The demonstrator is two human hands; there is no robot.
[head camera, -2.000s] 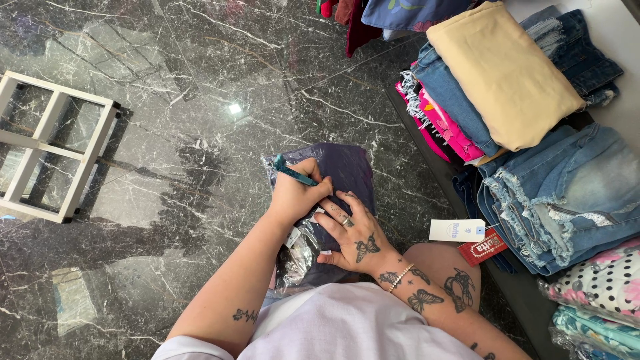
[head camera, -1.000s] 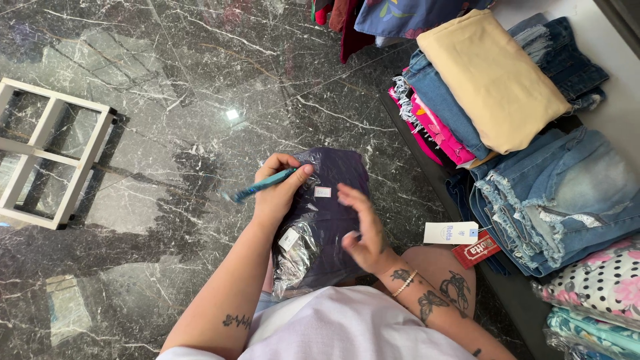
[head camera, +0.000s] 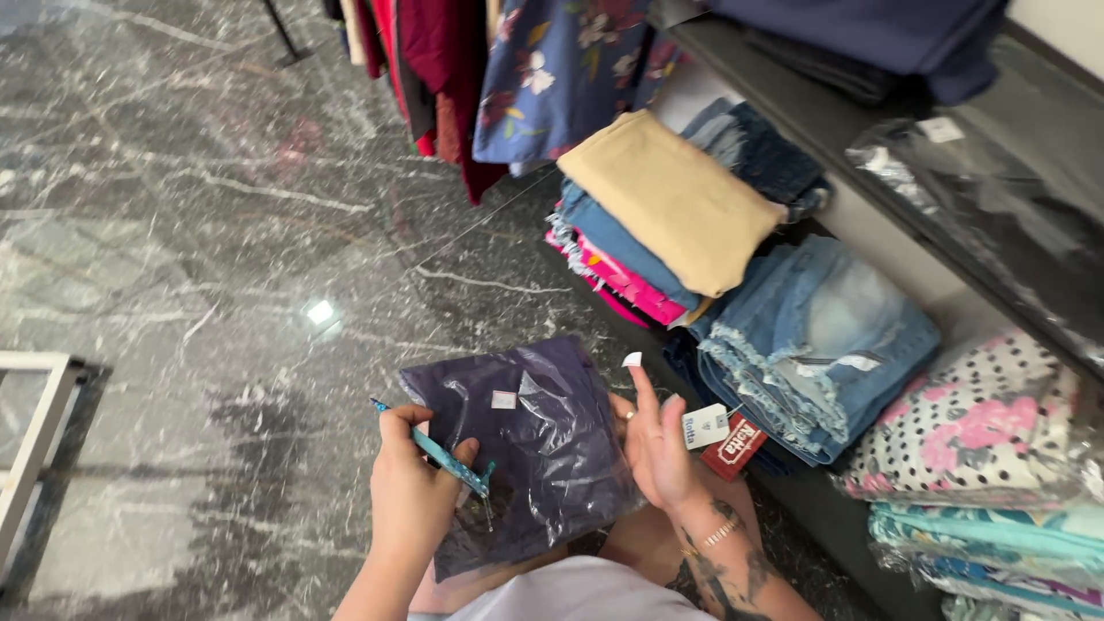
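Note:
A folded dark purple garment in a clear plastic bag point(head camera: 552, 466) lies across the lap, with a small white sticker point(head camera: 504, 399) on its upper part. My left hand point(head camera: 414, 474) holds a glittery teal pen point(head camera: 440, 450) and grips the bag's left edge. The pen's dark tip points up and left, beyond the bag. My right hand point(head camera: 657, 440) is at the bag's right edge, its thumb side against the plastic and fingers raised. A small white piece point(head camera: 633, 359) is on the tip of its index finger.
Folded jeans point(head camera: 819, 345) with hang tags point(head camera: 707, 427), a beige folded garment point(head camera: 673, 198) on a pile, and bagged patterned clothes point(head camera: 975, 423) fill the lower shelf at right. Above is a dark shelf point(head camera: 828, 129). Hanging clothes point(head camera: 561, 78) are at the top; a white frame point(head camera: 39, 431) stands left.
My right hand has moved from over the bag to its right edge. The bag now shows its face more fully, and the pen lies across my left hand. The view has swung right.

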